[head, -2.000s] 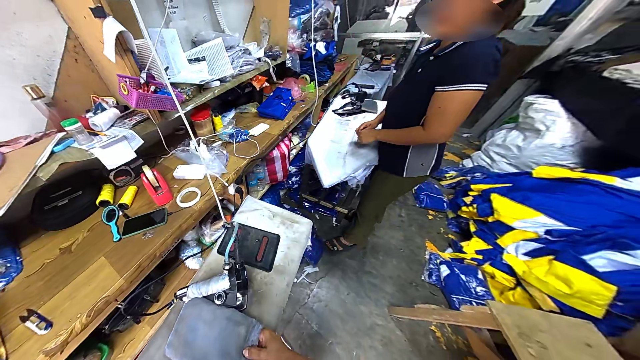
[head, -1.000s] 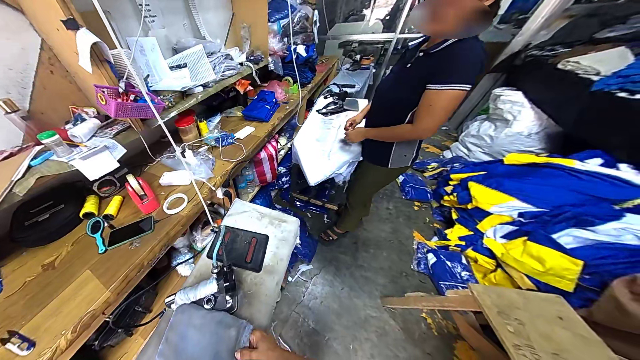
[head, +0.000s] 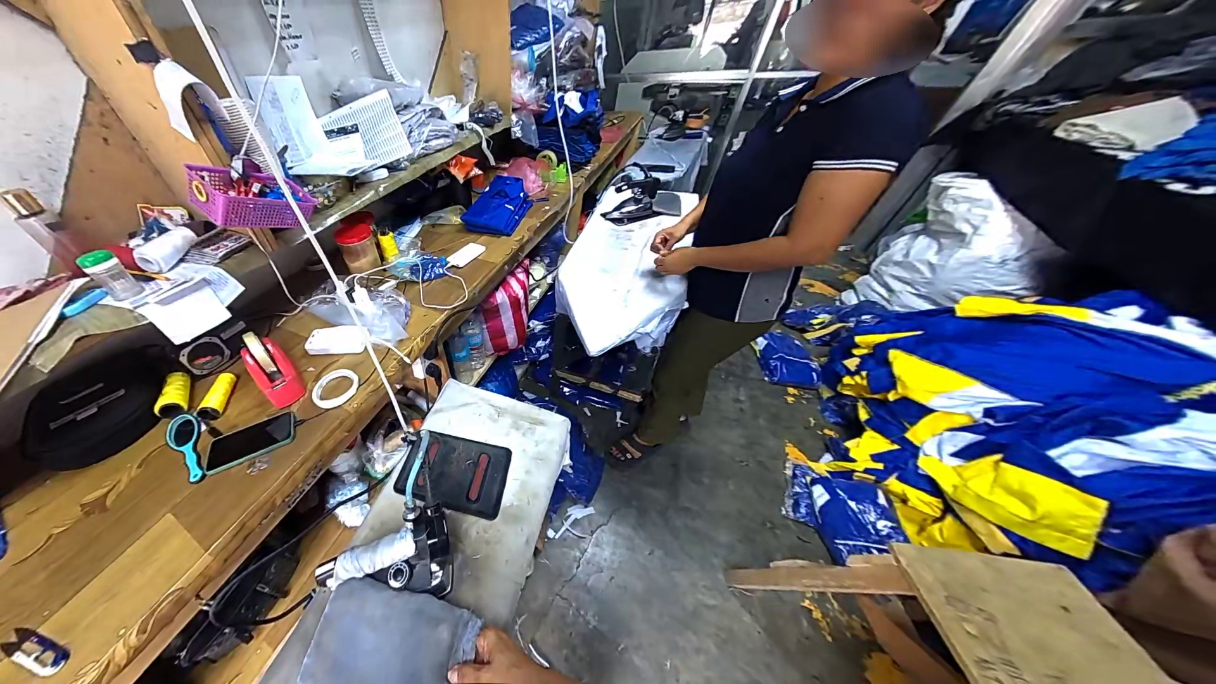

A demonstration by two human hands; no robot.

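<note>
At the bottom edge, the fingers of my right hand [head: 503, 657] grip the corner of a grey-blue folded cloth [head: 385, 632]. The cloth lies over the near end of a padded pressing board [head: 532, 446]. Just beyond the cloth rests a black steam iron [head: 432, 556] with a white-wrapped handle [head: 375, 556] and a hose rising from it. A black rest pad with red strips [head: 475, 475] lies past the iron. My left hand is outside the view.
A wooden workbench [head: 123, 532] along the left holds a red tape dispenser [head: 273, 370], a phone [head: 252, 443] and thread spools. Another person [head: 798, 180] stands at a second pressing board [head: 617, 275]. Blue and yellow garments [head: 1045, 408] are heaped right, behind a wooden board [head: 1016, 617].
</note>
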